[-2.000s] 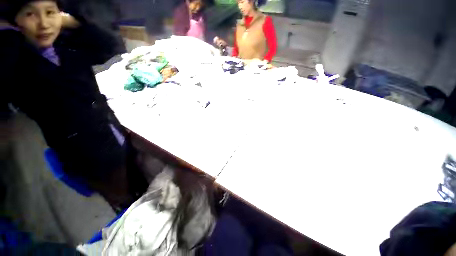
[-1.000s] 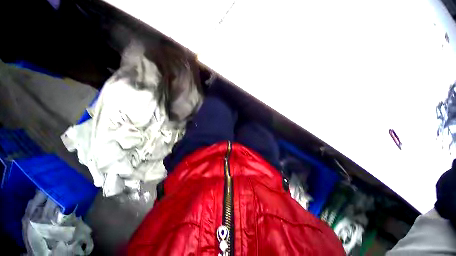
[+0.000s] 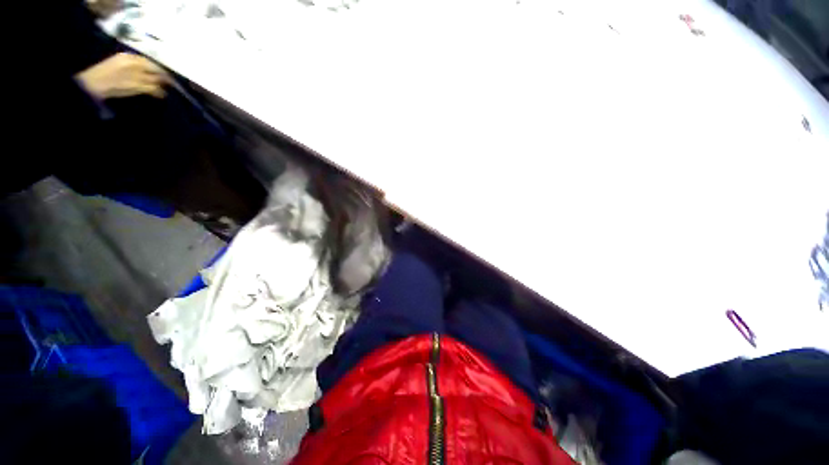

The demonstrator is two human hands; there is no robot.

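Neither of my hands is in view. The white table (image 3: 545, 163) runs diagonally in front of me. The small dark pink thread snips (image 3: 741, 328) lie alone near its right side. A heap of pale garments (image 3: 264, 318) hangs in folds beside my legs, left of my red jacket. A dark cloth shape (image 3: 764, 409) covers the table's near right corner; I cannot tell whether it is a garment or a sleeve.
Another person's hand (image 3: 127, 75) is at the table's far left edge, with dark clothing around it. Blue crates (image 3: 109, 381) stand at the lower left. A blue crate (image 3: 618, 409) shows under the table. Shiny tags or plastic (image 3: 821, 259) lie at the right edge. Small scraps dot the table.
The view has swung down from the room to my lap, then slightly back up. The other person's hand now shows at the table edge. The dark cloth shape reaches further in from the right.
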